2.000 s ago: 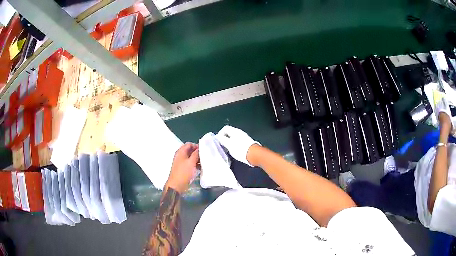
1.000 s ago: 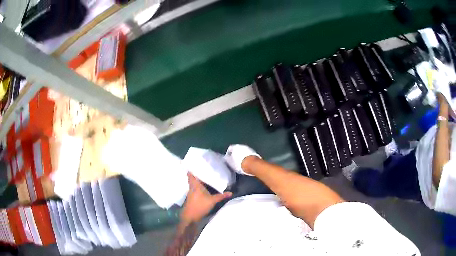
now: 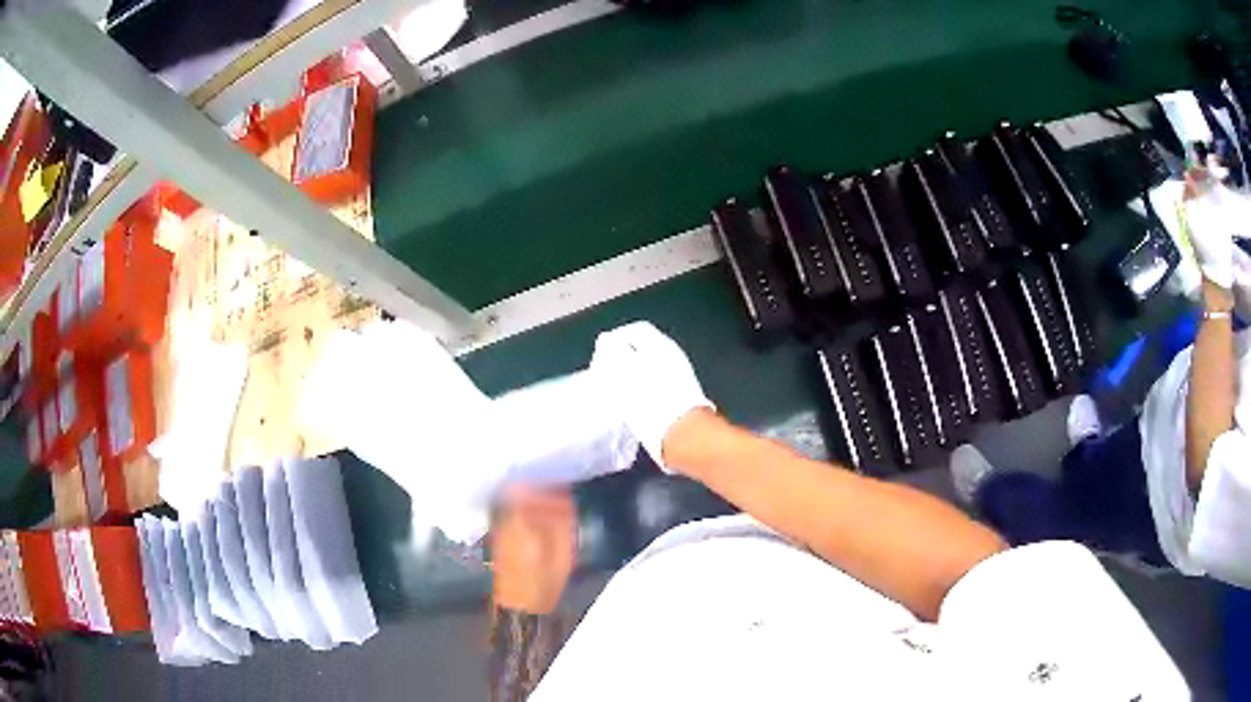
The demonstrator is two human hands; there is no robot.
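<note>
My right hand (image 3: 649,387), in a white glove, grips the right end of a whitish sleeve (image 3: 560,428) that lies roughly level. Whether a black unit is inside cannot be seen. The sleeve's left end meets a stack of white sleeves (image 3: 398,412). My left hand (image 3: 532,546), bare with a tattooed forearm, is blurred just below the sleeve's left part; its fingers cannot be made out. Bagged units (image 3: 261,555) stand on edge in a row at the lower left.
Black units (image 3: 899,240) stand in two rows to the right. Orange boxes (image 3: 130,295) lie on a plywood board (image 3: 268,302) at left, one (image 3: 334,135) farther back. A metal post (image 3: 233,178) crosses the upper left. A co-worker's gloved hand (image 3: 1213,233) is at far right.
The sleeve has turned from upright and folded to roughly level. My gloved right hand has risen slightly and closed around its right end. My left hand has dropped below the sleeve's left part.
</note>
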